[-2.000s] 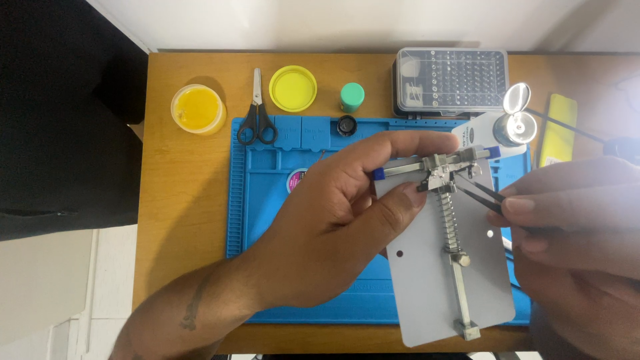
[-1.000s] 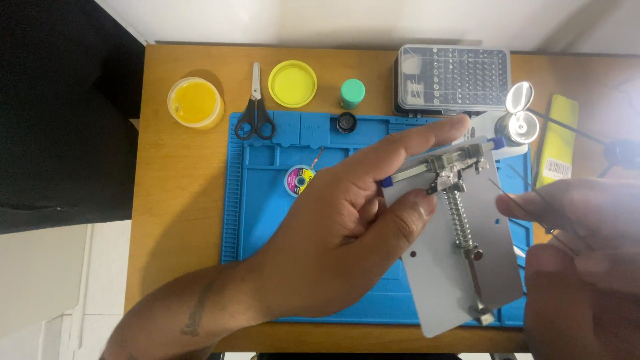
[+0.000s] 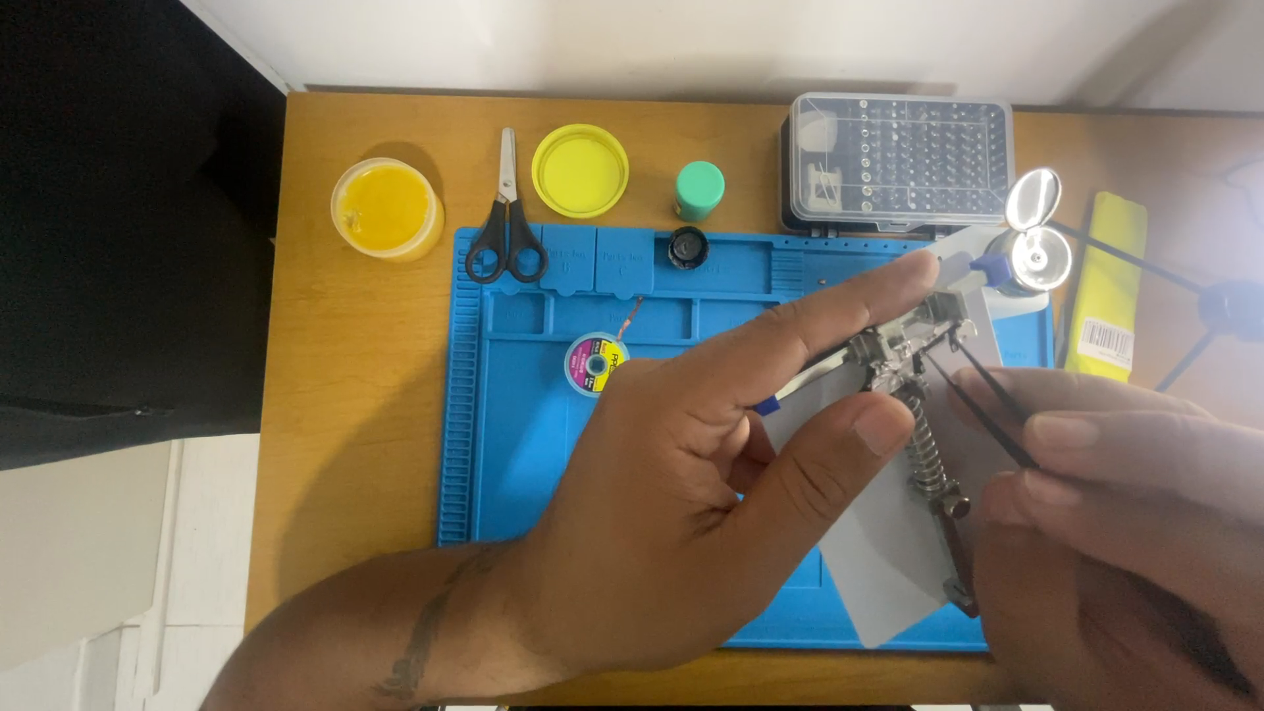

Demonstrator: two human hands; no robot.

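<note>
My left hand (image 3: 711,494) holds a metal circuit board holder (image 3: 869,553) by its clamp, thumb on the near side and index finger stretched along the far side. The holder is a grey plate with a spring-loaded rail and blue-tipped jaws, tilted above the blue mat. Small metal parts sit in the clamp (image 3: 904,346); their exact kind is unclear. My right hand (image 3: 1116,494) grips dark tweezers (image 3: 997,420), whose two tips are apart at the clamp's right end. Whether the tips touch anything there cannot be told.
On the blue silicone mat (image 3: 523,474) lies a desoldering braid spool (image 3: 595,364). Around its far side are scissors (image 3: 509,217), a tub of yellow substance (image 3: 387,209), a yellow lid (image 3: 580,170), a green-capped container (image 3: 699,191), a black cap (image 3: 687,248), a bit case (image 3: 899,158) and an open-lidded metal container (image 3: 1032,259).
The holder has tilted further, its lower end swinging right. My right hand has brought the tweezers back to the clamp; one second ago they were a little away from it.
</note>
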